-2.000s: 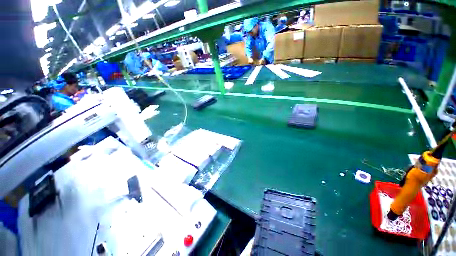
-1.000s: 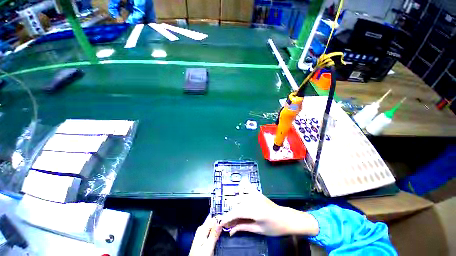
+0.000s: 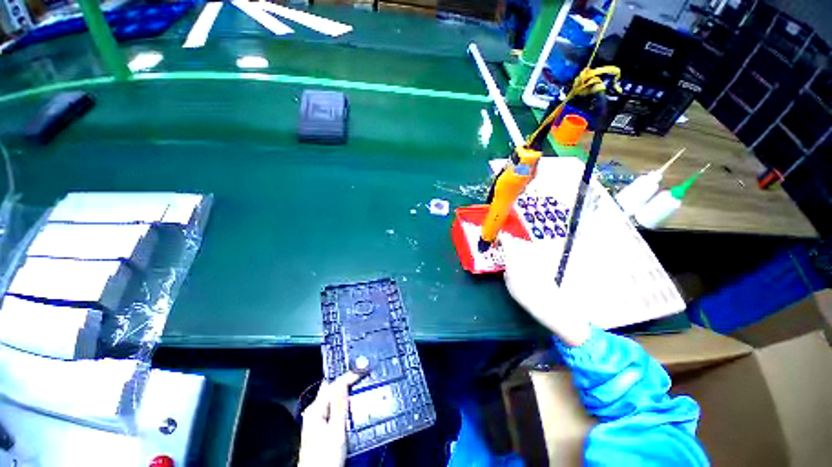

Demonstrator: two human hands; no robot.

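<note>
My left hand (image 3: 327, 421) holds a black ribbed housing shell (image 3: 372, 342) by its left edge at the bench's front edge, inside face up. A white patch and a small round light spot show inside the shell. My right hand (image 3: 545, 285) is blurred over the left part of the white adhesive pad sheet (image 3: 629, 274), just right of the red parts tray (image 3: 468, 239). Its fingertips are near the tray's edge; whether they hold anything cannot be told. The sheet has a group of dark round pads (image 3: 545, 217) beyond the hand.
An orange electric screwdriver (image 3: 507, 201) hangs over the tray. A black unit (image 3: 324, 117) sits farther back. White-faced parts (image 3: 78, 278) lie in a clear bag at left, beside the machine's edge with a red button (image 3: 161, 461). An open carton (image 3: 766, 383) and squeeze bottles (image 3: 659, 208) are at right.
My right hand has moved from the shell to the pad sheet beside the tray. My left hand now holds the shell alone, tilted and shifted left in the view. The head view has also shifted.
</note>
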